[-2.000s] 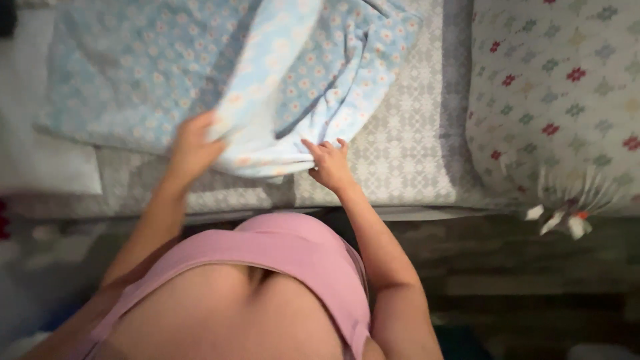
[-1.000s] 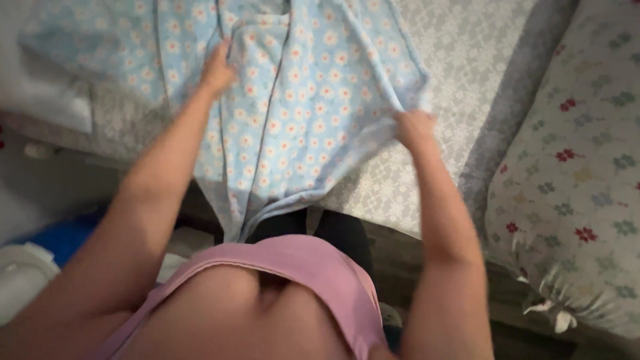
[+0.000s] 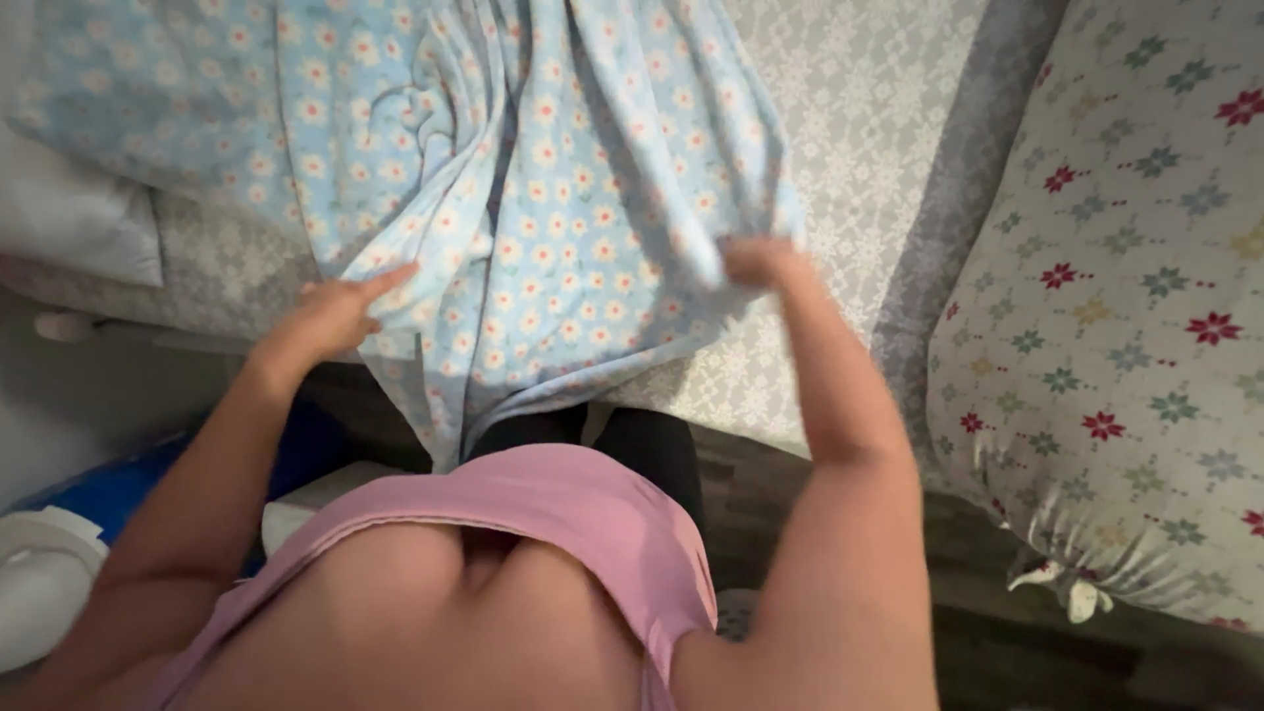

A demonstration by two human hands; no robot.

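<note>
A light blue blanket with a daisy print [image 3: 563, 227] lies rumpled over the bed, and its lower corner hangs past the bed's near edge. My left hand [image 3: 341, 314] is at the blanket's left side, index finger stretched out over the cloth and the other fingers partly bent; whether it pinches any cloth cannot be told. My right hand [image 3: 760, 265] is closed on the blanket's right edge, slightly blurred, with folds running up from it.
The bed has a grey and white patterned sheet [image 3: 859, 118]. At the right lies a pillow with red and green flower shapes [image 3: 1116, 326], its end tied. A white pillow [image 3: 84, 212] is at the left. Below left are a blue object [image 3: 158, 489] and a white container [image 3: 44, 583].
The blanket, bunched on the bed two seconds ago, is spread wider and hangs over the near edge. Since one second ago, folds have gathered in its middle and my left hand has come nearer my body.
</note>
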